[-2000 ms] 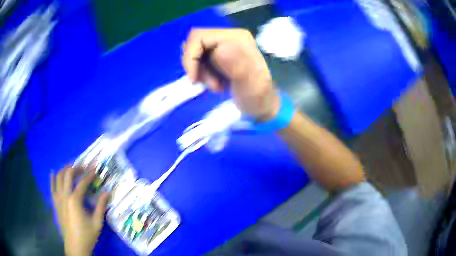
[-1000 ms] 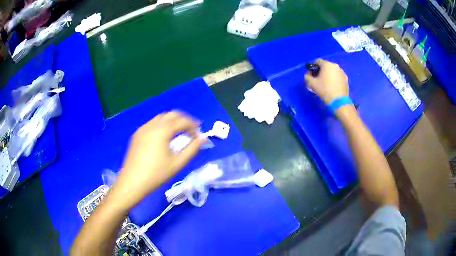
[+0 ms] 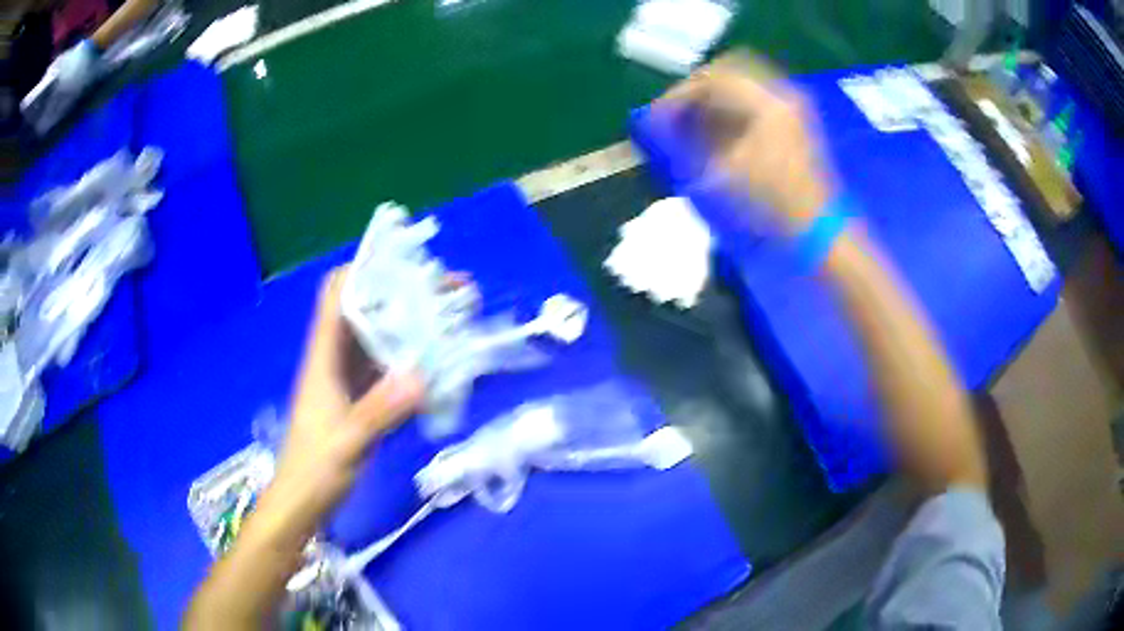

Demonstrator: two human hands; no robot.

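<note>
My left hand (image 3: 351,382) is closed round a bagged white cord (image 3: 413,308) and holds it up over the blue mat (image 3: 567,542). A white plug (image 3: 563,318) sticks out from that bag. A second bagged cord (image 3: 530,444) lies on the mat, its lead running to an open housing (image 3: 339,598) at the bottom edge. Another open housing (image 3: 228,493) lies beside it, partly hidden by my left forearm. My right hand (image 3: 752,142) is raised near the corner of the right-hand blue sheet. It is blurred, and whether it holds something cannot be told.
A white clump (image 3: 666,252) lies between the sheets. White molded parts (image 3: 986,185) line the right sheet (image 3: 912,308). White units (image 3: 674,31) sit on the green conveyor (image 3: 431,111). Bagged cords (image 3: 74,284) lie at left. Another person's hand (image 3: 80,59) shows at top left.
My left hand has taken hold of the bagged cord and lifted it. My right hand has moved left and up, away from the middle of the right sheet.
</note>
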